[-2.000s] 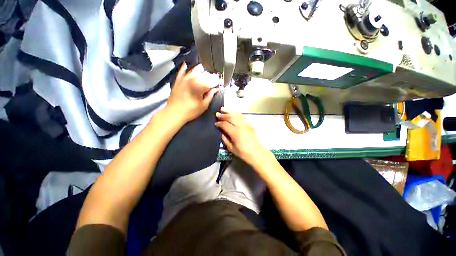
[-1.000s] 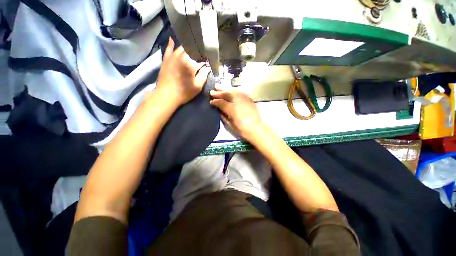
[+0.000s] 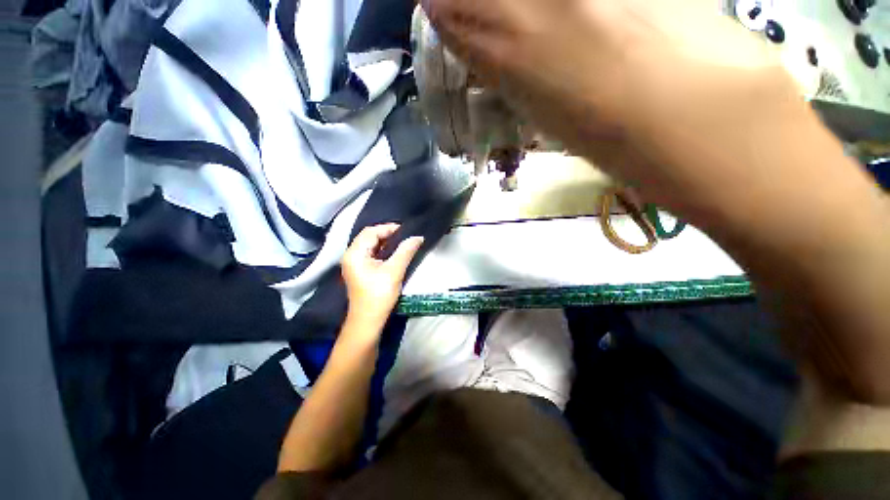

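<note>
The dark cloth (image 3: 422, 210) runs up to the needle area (image 3: 485, 166) of the cream sewing machine (image 3: 546, 190). My left hand (image 3: 376, 273) holds the cloth's near edge between thumb and fingers, left of and below the needle. My right hand (image 3: 517, 39) is raised in front of the machine head at the top of the picture, blurred and partly cut off. Its fingers and what they may touch cannot be made out. The hand and forearm hide most of the machine head.
Pale cloth with dark bands (image 3: 195, 107) is heaped at left. Scissors (image 3: 629, 229) lie right of the needle on the white table (image 3: 586, 256), partly behind my right forearm. A green measuring strip (image 3: 586, 295) edges the table. Black cloth (image 3: 673, 381) hangs at right.
My right hand has left the cloth and risen to the machine head. My left hand has moved down from the needle. The view has shifted, so the scene sits further right.
</note>
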